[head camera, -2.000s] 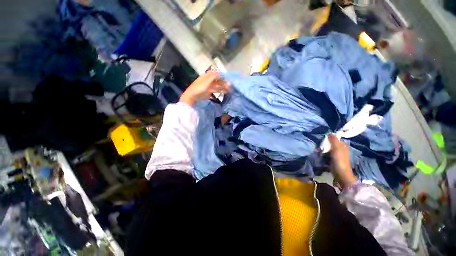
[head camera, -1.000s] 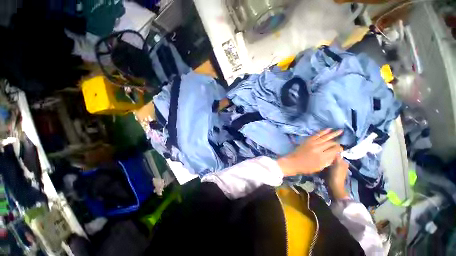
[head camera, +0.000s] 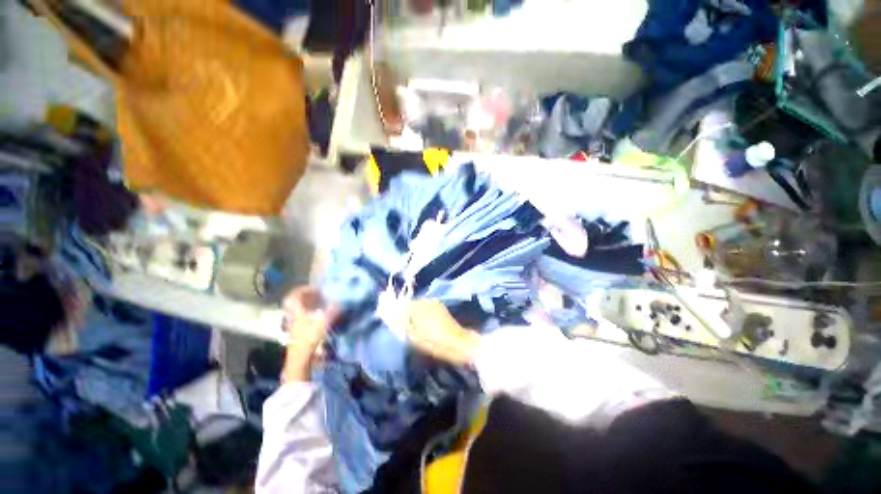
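Note:
A light-blue garment bundle (head camera: 386, 357) with dark patches lies in front of me, partly on the white table and partly on my lap. Fanned blue and black cut pieces (head camera: 488, 246) spread at its upper right. A white fabric tie strip (head camera: 408, 275) shows around its middle. My right hand (head camera: 440, 333) is on the bundle at the white strip, fingers closed on it. My left hand (head camera: 307, 323) is at the bundle's left edge, blurred; whether it grips the cloth cannot be told.
A large orange tote bag (head camera: 217, 106) hangs at the upper left. A white sewing machine part (head camera: 734, 328) with dark knobs lies to the right. A pale pink scrap (head camera: 568, 234) lies beside the cut pieces. A blue bin or cloth (head camera: 179, 355) is at the lower left.
The view has swung to the right, bringing the tote bag and machine in. My left hand has left my right hand and moved to the bundle's left edge. The fanned pieces now show.

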